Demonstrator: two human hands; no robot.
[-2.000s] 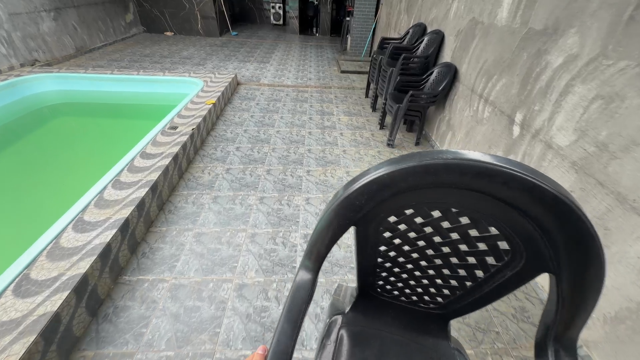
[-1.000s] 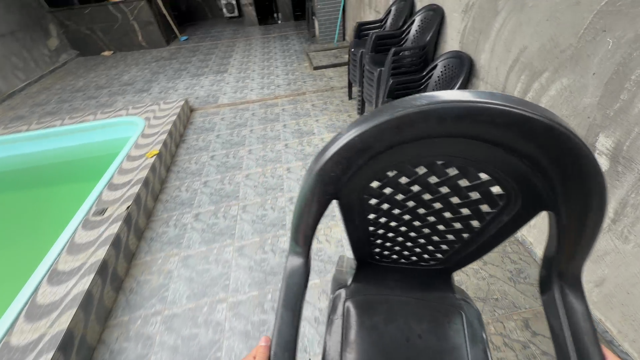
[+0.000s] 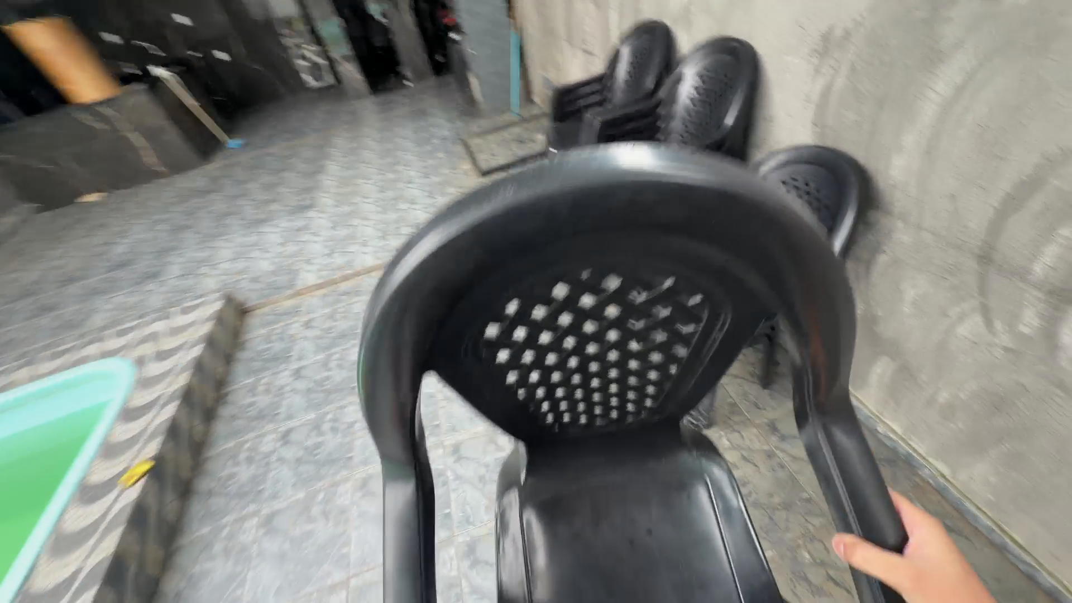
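A black plastic armchair (image 3: 636, 519) with a perforated, rounded back fills the middle of the head view, its seat towards me. My right hand (image 3: 921, 553) grips its right armrest at the lower right, thumb on the inner side. The left armrest runs down to the bottom edge, and my left hand is out of view. Just beyond the chair back, stacks of similar black plastic chairs (image 3: 708, 92) stand along the wall, and a nearer black chair (image 3: 812, 188) is partly hidden behind the held one.
A rough grey cement wall (image 3: 955, 109) rises on the right. At the lower left is a pool (image 3: 42, 427) with green water and a raised patterned tile border (image 3: 159, 368), which bears a small yellow object (image 3: 136, 473). A broom (image 3: 197, 109) leans farther back on the left.
The stacked chairs and the wall are much nearer as the view has moved forward with the chair. My right hand has come into sight on the armrest; my left fingertips have left the view.
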